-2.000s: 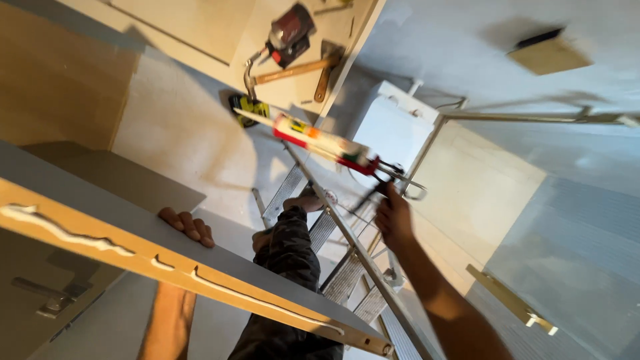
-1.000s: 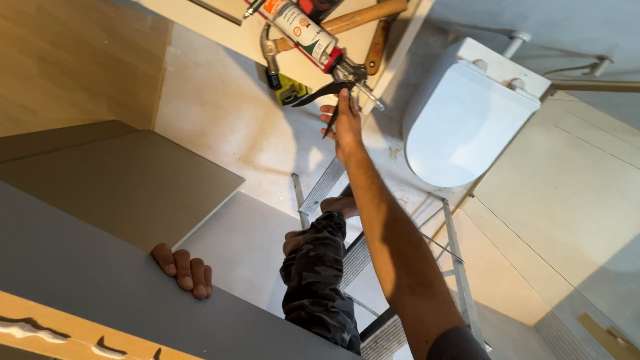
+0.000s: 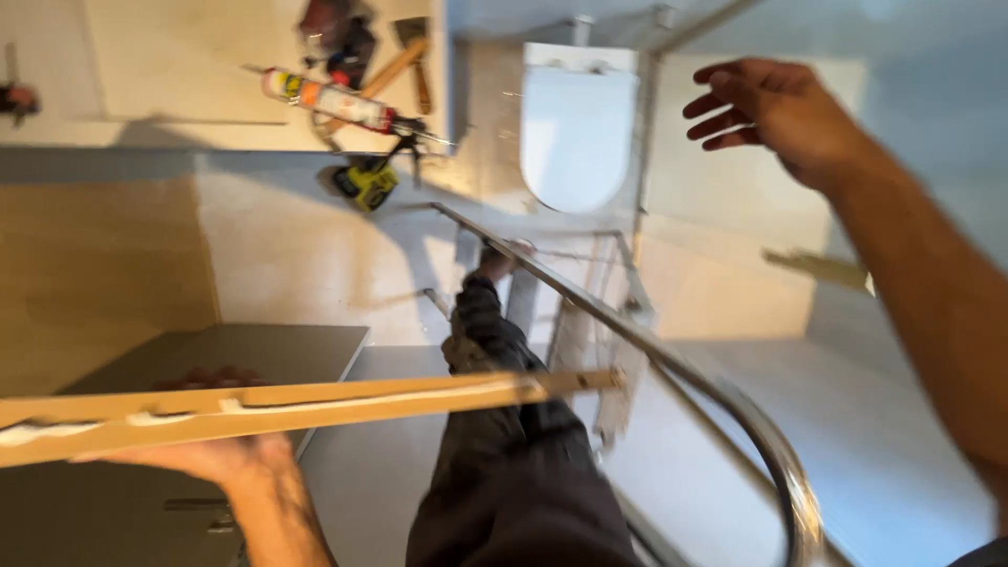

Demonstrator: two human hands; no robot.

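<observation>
My left hand (image 3: 213,461) grips a wooden board or panel (image 3: 346,398) from below, its fingertips showing beyond the far side. White adhesive lies in broken beads along the board's narrow edge. My right hand (image 3: 768,110) is raised at the upper right with its fingers apart and nothing in them. A caulking gun with a cartridge (image 3: 335,102) rests on the pale surface at the top, its handle over the edge. Beside it lie a hammer (image 3: 394,69) and a wooden-handled scraper or brush (image 3: 423,75); my right hand is well away from them.
A metal stepladder (image 3: 583,295) stands under me, with my legs in dark patterned trousers (image 3: 488,370) on it. A white toilet (image 3: 579,130) is beyond it. A yellow and black tool (image 3: 366,185) lies below the worktop (image 3: 189,134). A grey door (image 3: 94,488) stands at the lower left.
My right hand has let go of the caulking gun and moved away to the right. The gun, held in that hand two seconds ago, now lies by the hammer. My left hand still holds the board.
</observation>
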